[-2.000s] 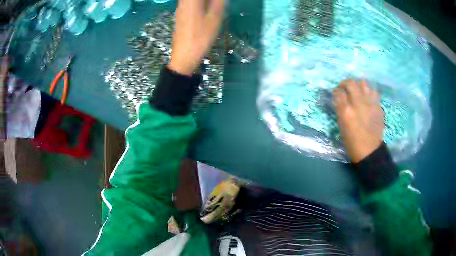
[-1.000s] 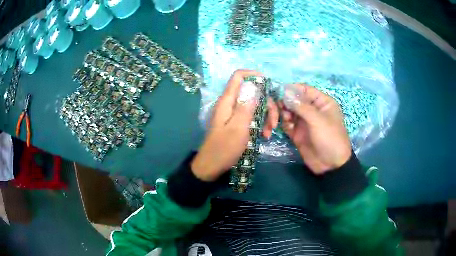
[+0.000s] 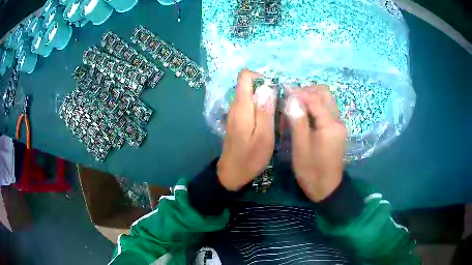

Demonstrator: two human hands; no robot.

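My left hand (image 3: pixel 249 132) is closed around a green PCB panel strip (image 3: pixel 264 178), held lengthwise towards me. The strip's lower end shows below my hand and its top edge shows between the fingertips; most of it is hidden. My right hand (image 3: pixel 316 140) is blurred and close against the strip's upper right side, fingers bent together. White coverings show on my left thumb and a right fingertip. Whether my right fingers pinch a component cannot be seen. The large clear plastic bag of components (image 3: pixel 380 77) lies behind and to the right of my hands.
A fanned pile of PCB strips (image 3: pixel 106 101) lies at left. Two strips (image 3: pixel 242 18) lie on the bag's far side. Light blue cups (image 3: pixel 59 33) stand at far left, above orange-handled pliers (image 3: pixel 24 127). An open cardboard box (image 3: pixel 111 194) and a red frame (image 3: pixel 44 173) show beyond the table edge.
Two seconds ago my hands were apart, left at the pile and right in the bag. Since one second ago my right hand has moved in against the strip, which is now more upright.
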